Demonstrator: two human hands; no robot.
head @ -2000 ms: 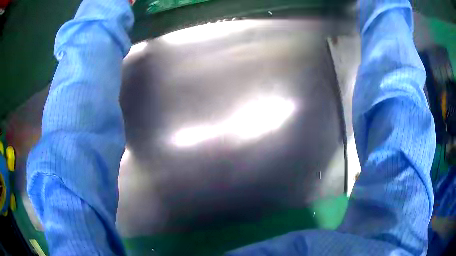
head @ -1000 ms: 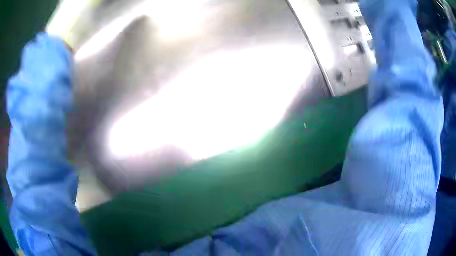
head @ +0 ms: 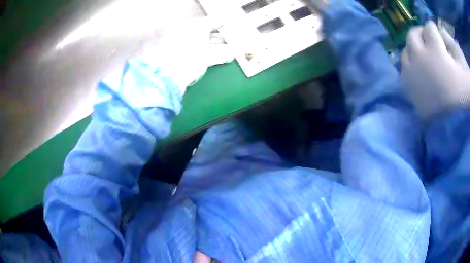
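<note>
The slotted metal plate (head: 265,43), pale silver with dark rectangular openings, lies at the top centre, near the green bench edge. My left hand (head: 198,59), in a white glove, is at the plate's left edge; glare washes out its outline and its fingertips are unclear. My right hand (head: 318,5) is at the top edge of the picture by the plate's right side, mostly cut off and blurred. Whether either hand grips the plate cannot be told.
A shiny metal sheet (head: 62,72) with strong glare covers the bench at the left. The green bench edge (head: 216,95) runs diagonally below. Another person's white-gloved hand (head: 435,69) and blue sleeve are close at the right. Green and brassy parts (head: 399,18) show at the top right.
The view has swung to the right. The slotted plate now shows more fully, and my left hand has come across from the sheet's left side to the plate's left edge.
</note>
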